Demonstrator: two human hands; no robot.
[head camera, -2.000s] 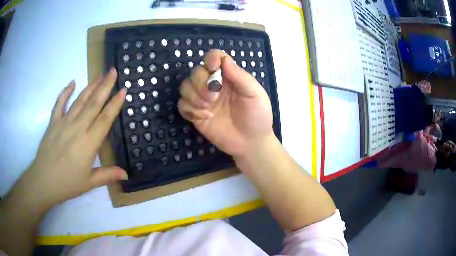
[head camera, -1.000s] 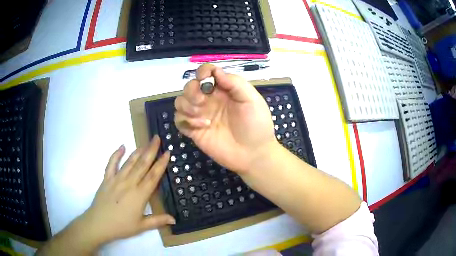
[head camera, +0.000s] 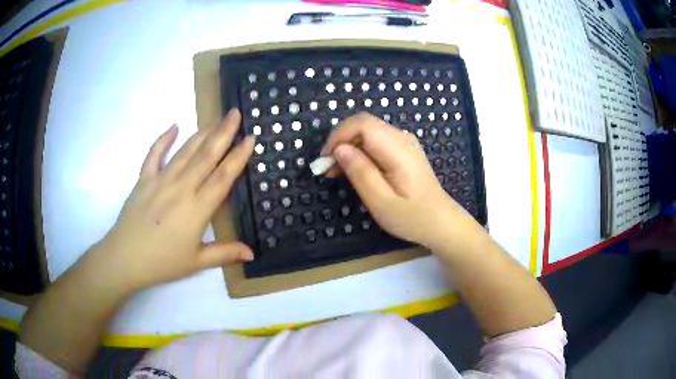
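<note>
A black blister tray (head camera: 356, 253) lies on a brown cardboard backing sheet (head camera: 210, 89) in front of me, with rows of small cylindrical parts (head camera: 277, 128) upright in its pockets. Some tops are bright white, others dull grey. My right hand (head camera: 393, 178) is over the tray's middle and pinches one whitish cylindrical part (head camera: 322, 165) between thumb and fingers, tilted, just over the pockets. Whether it touches a pocket is unclear. My left hand (head camera: 181, 200) lies flat with spread fingers at the tray's left edge, fingertips on the rim. It holds nothing.
A clear ballpoint pen (head camera: 348, 19) and a pink pen (head camera: 385, 4) lie beyond the tray. A side blister tray (head camera: 18, 170) is at the left edge. White pocket trays (head camera: 559, 74) stand at the right, past yellow and red tape lines.
My right hand has come down from its raised position, turned palm-down, and brought the held part to the tray. My left hand keeps its place at the tray edge. The camera view has shifted.
</note>
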